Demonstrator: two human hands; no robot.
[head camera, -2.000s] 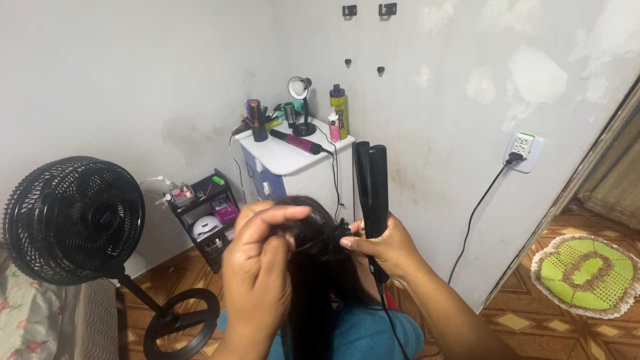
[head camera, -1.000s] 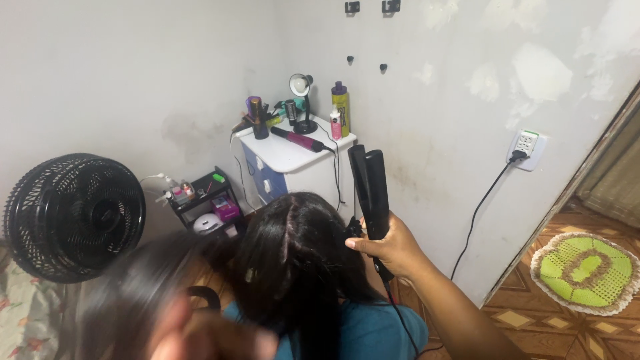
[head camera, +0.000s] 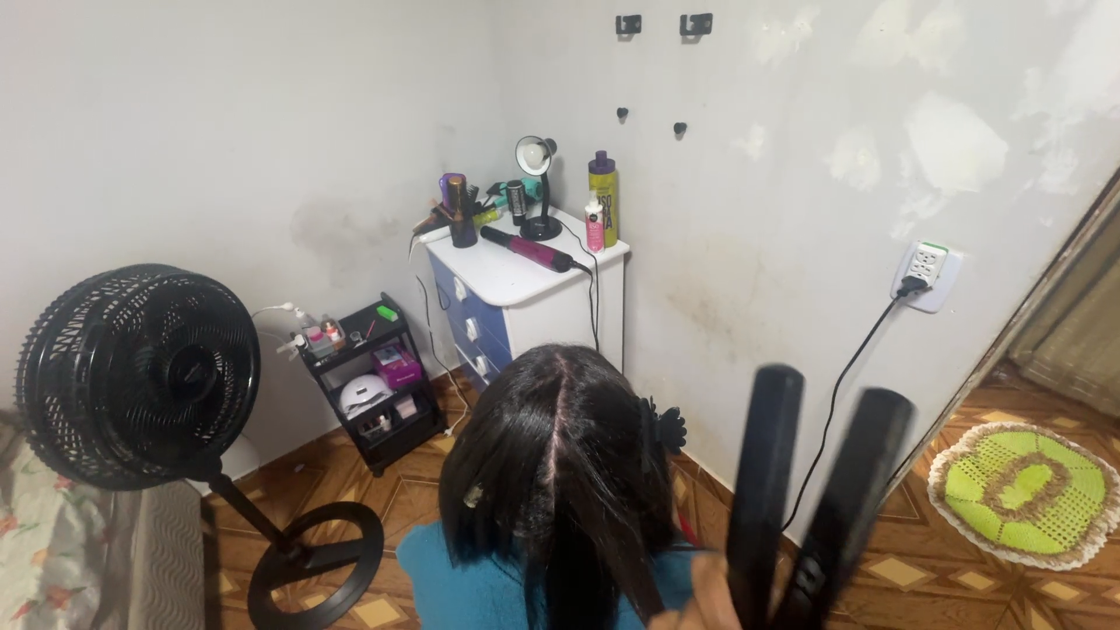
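Note:
The fingers of my right hand (head camera: 700, 599) show at the bottom edge, against the lower left of a black hair straightener (head camera: 809, 499). Its two arms point up and stand apart, with no hair between them. A strand of dark hair runs down to my fingertips; whether they pinch it is unclear. My left hand is out of view. Below me is a seated person's head (head camera: 560, 420), seen from behind, the dark hair parted down the middle. A black hair clip (head camera: 669, 427) sits on its right side. The person wears a blue top (head camera: 437, 569).
A black fan (head camera: 140, 376) stands at left beside a bed (head camera: 52, 534). Ahead are a black shelf cart (head camera: 376, 464) and a white dresser (head camera: 525, 284) holding a hot-air brush (head camera: 529, 249), a lamp (head camera: 535, 157) and bottles. A cord (head camera: 831, 411) hangs from a wall outlet (head camera: 927, 271).
My left hand, raised over the hair and then blurred at lower left, has left the view. The straightener has moved lower and right, and its arms stand wider apart. The loose hair now hangs down.

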